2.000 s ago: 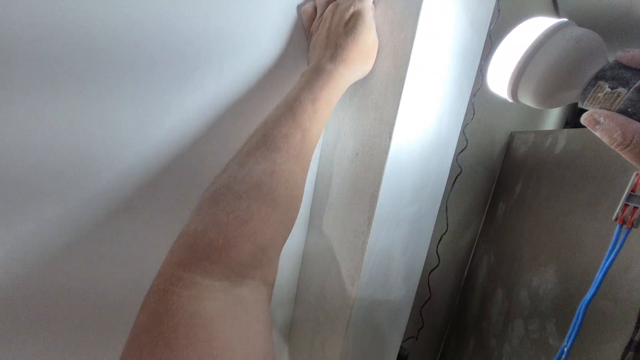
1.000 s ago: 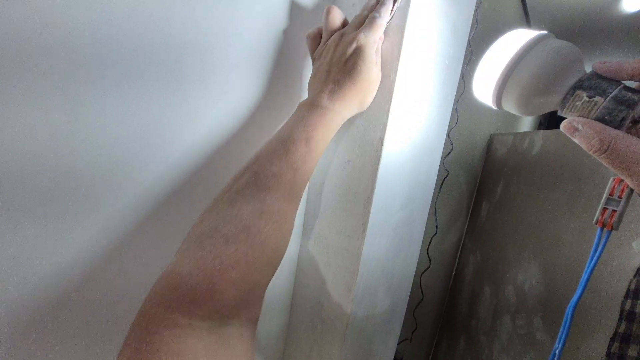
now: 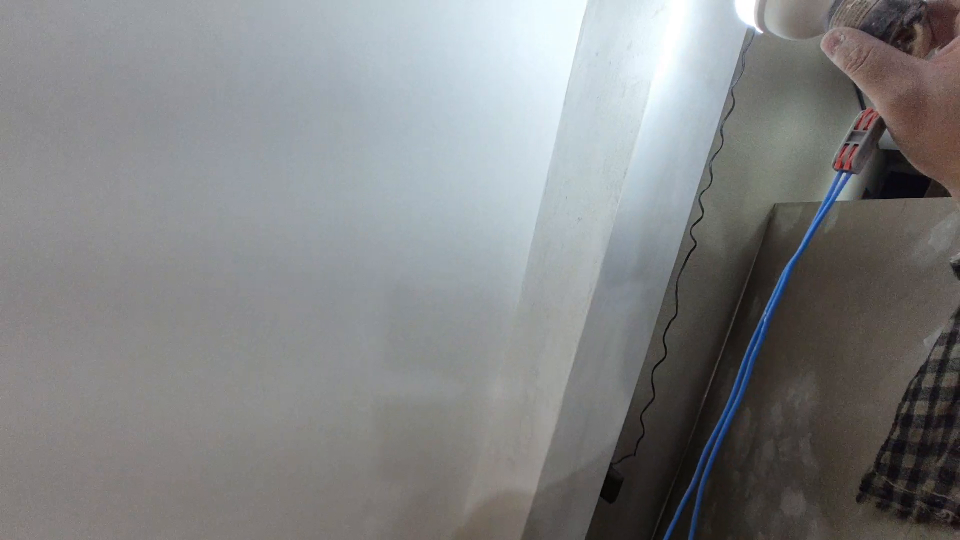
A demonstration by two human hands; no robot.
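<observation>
My right hand [image 3: 900,82] comes in at the top right, thumb and fingers closed around the dark, dusty, tape-wrapped holder [image 3: 881,22] of a lit white light bulb [image 3: 787,16]. The bulb is cut off by the top edge and lights the pale wall surface [image 3: 300,225] and the long raised corner strip [image 3: 637,187]. Just below the hand is a grey wire connector with red levers [image 3: 857,142], from which two blue wires [image 3: 765,319] run down. My left hand is out of view.
A thin wavy black cable [image 3: 677,289] runs down beside the strip to a small black object [image 3: 612,485]. A brown-grey panel with pale smudges [image 3: 817,360] stands at the right. Black-and-beige checked cloth [image 3: 922,427] hangs at the right edge.
My left hand and forearm, earlier against the strip, have left the view. The bulb in my right hand now sits at the top edge. More of the checked cloth shows.
</observation>
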